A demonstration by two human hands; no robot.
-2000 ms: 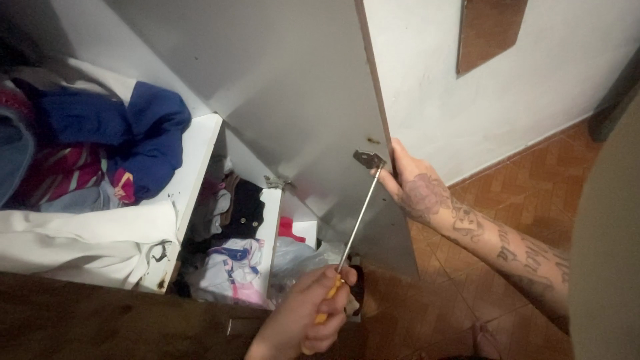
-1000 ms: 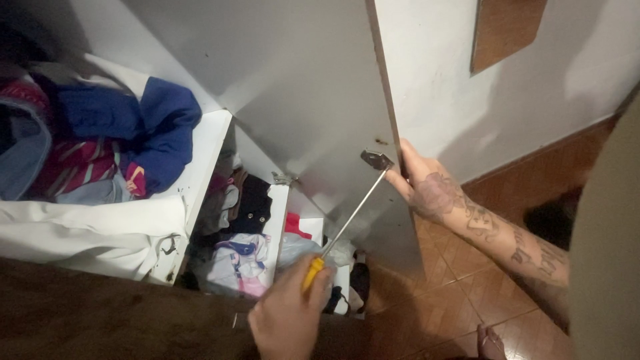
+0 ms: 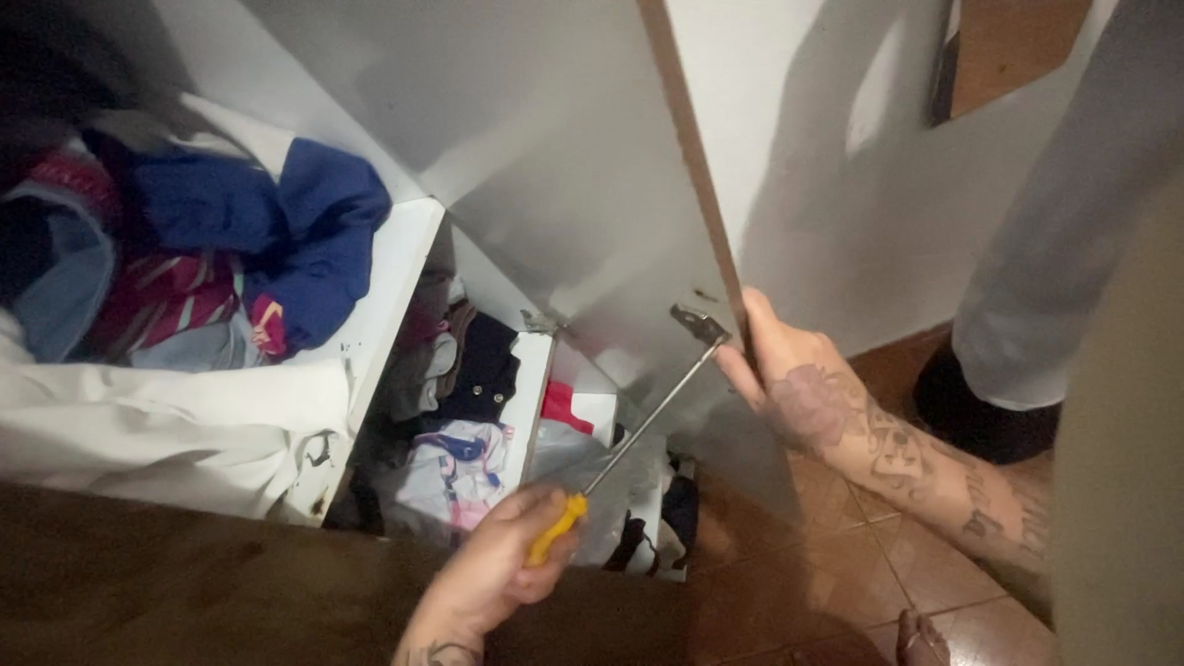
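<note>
My left hand (image 3: pixel 523 546) is closed around the yellow handle of a screwdriver (image 3: pixel 655 418), low in the middle of the view. The long metal shaft slants up to the right, and its tip meets a dark metal hinge (image 3: pixel 700 324) on the inner face of a grey cabinet door (image 3: pixel 564 194). My right hand (image 3: pixel 786 370), tattooed, grips the door's brown edge beside the hinge, its thumb on the inner face and its fingers around the far side. Another metal hinge part (image 3: pixel 538 321) sits by the cabinet's shelf edge.
White shelves (image 3: pixel 393 277) hold blue clothing (image 3: pixel 324 222), white cloth (image 3: pixel 166 425) and other garments. A person's trouser leg (image 3: pixel 1027 277) and dark shoe stand at the right, near the white wall (image 3: pixel 832 185). A bare foot (image 3: pixel 920 638) shows on the tiled floor (image 3: pixel 832 546).
A person's trouser leg has come into view at the right. My left hand has shifted its hold on the screwdriver handle, while the tip stays at the hinge. My right hand still grips the door edge.
</note>
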